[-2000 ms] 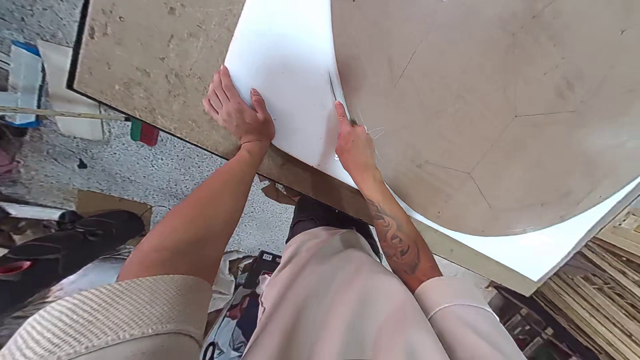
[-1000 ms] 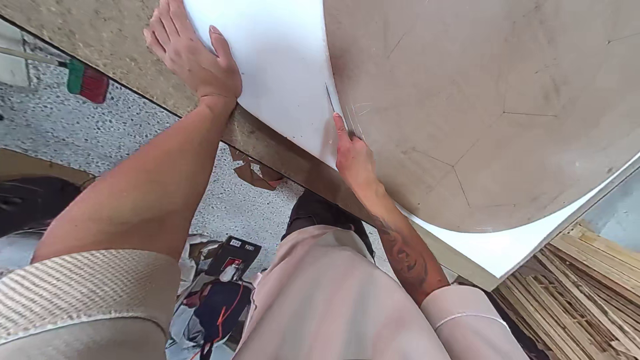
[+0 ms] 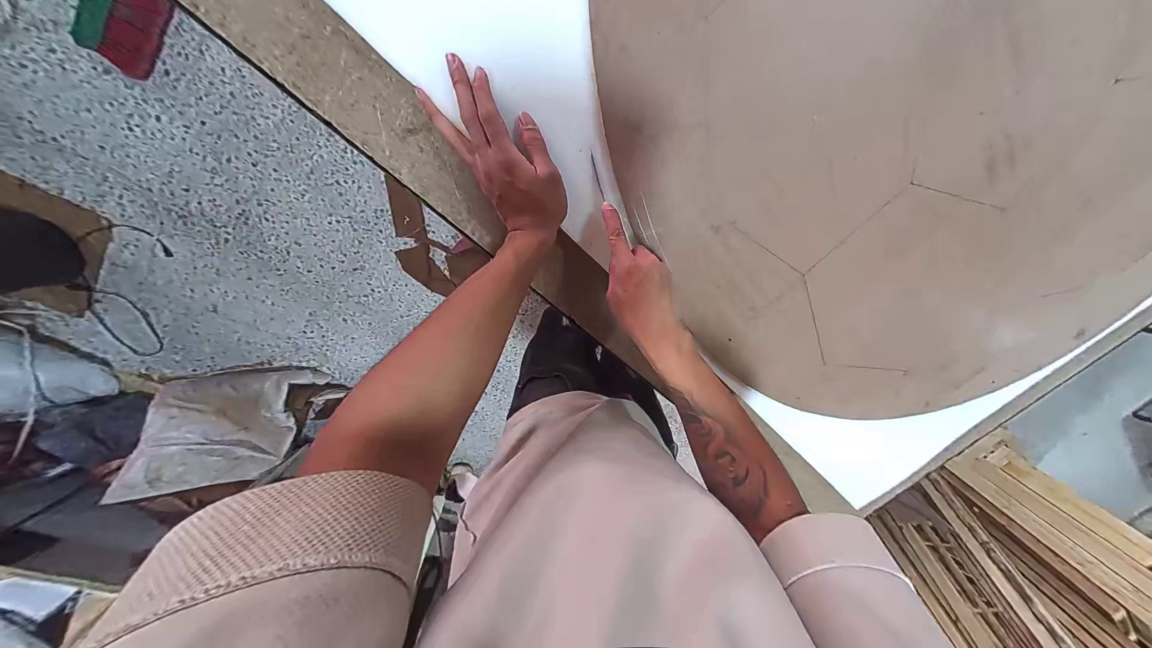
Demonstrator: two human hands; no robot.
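My right hand (image 3: pixel 641 279) grips a knife (image 3: pixel 598 177), its forefinger stretched along the thin blade. The handle is hidden in the palm. The blade lies on a white sheet (image 3: pixel 531 54), close beside the curved edge of a large round brown board (image 3: pixel 720 207) marked with pencil-like lines. My left hand (image 3: pixel 519 175) rests flat on the white sheet with its fingers spread, left of the blade, and holds nothing. Below the sheet is a brown speckled tabletop (image 3: pixel 360 85).
Wooden strips (image 3: pixel 999 531) are piled at the lower right. A red and green brush (image 3: pixel 135 36) shows at the upper left over the speckled floor (image 3: pixel 270 189). Cables, a pale sack (image 3: pixel 207 432) and torn cardboard (image 3: pixel 418 243) lie left of my legs.
My left hand has moved from near the sheet's outer edge to a place closer to the knife. The knife remains in my right hand at the board's curved edge. The view has shifted.
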